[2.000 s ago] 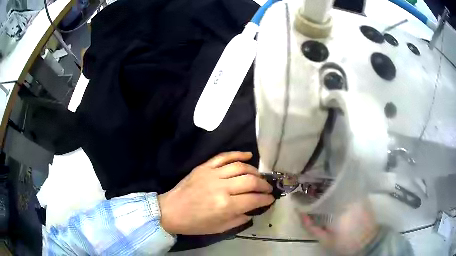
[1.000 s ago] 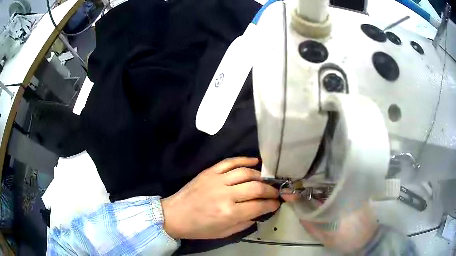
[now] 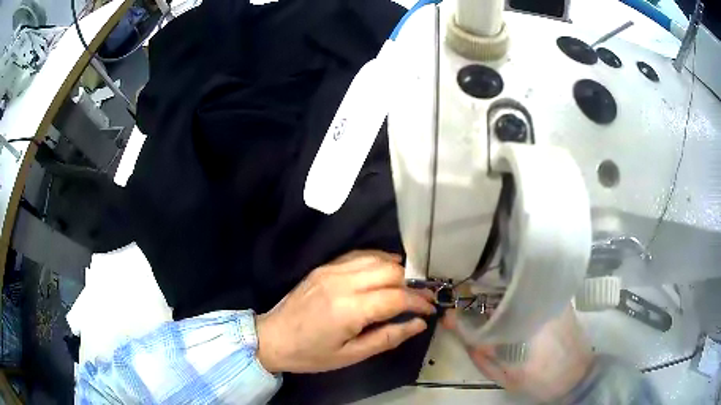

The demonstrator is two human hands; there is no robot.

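Observation:
A large black fabric garment piece (image 3: 237,158) is spread left of the white sewing machine head (image 3: 474,158). My left hand (image 3: 344,316) lies flat on the cloth, its fingertips by the small metal presser foot (image 3: 443,296). My right hand (image 3: 545,356) is blurred and partly hidden behind the white take-up guard (image 3: 553,237). Its fingertips reach toward the presser foot from the right. Whether it holds the cloth cannot be seen.
A white paddle-shaped lamp (image 3: 344,146) on a blue tube hangs over the cloth. Dark thread snips (image 3: 644,309) lie right of the needle area. White material (image 3: 118,293) is beside my left sleeve. A wooden-edged table (image 3: 55,103) curves along the far left.
The machine head shifts slightly left in the view. My left fingers have bent and spread a little on the cloth. My right hand has moved toward the presser foot since the oldest frame.

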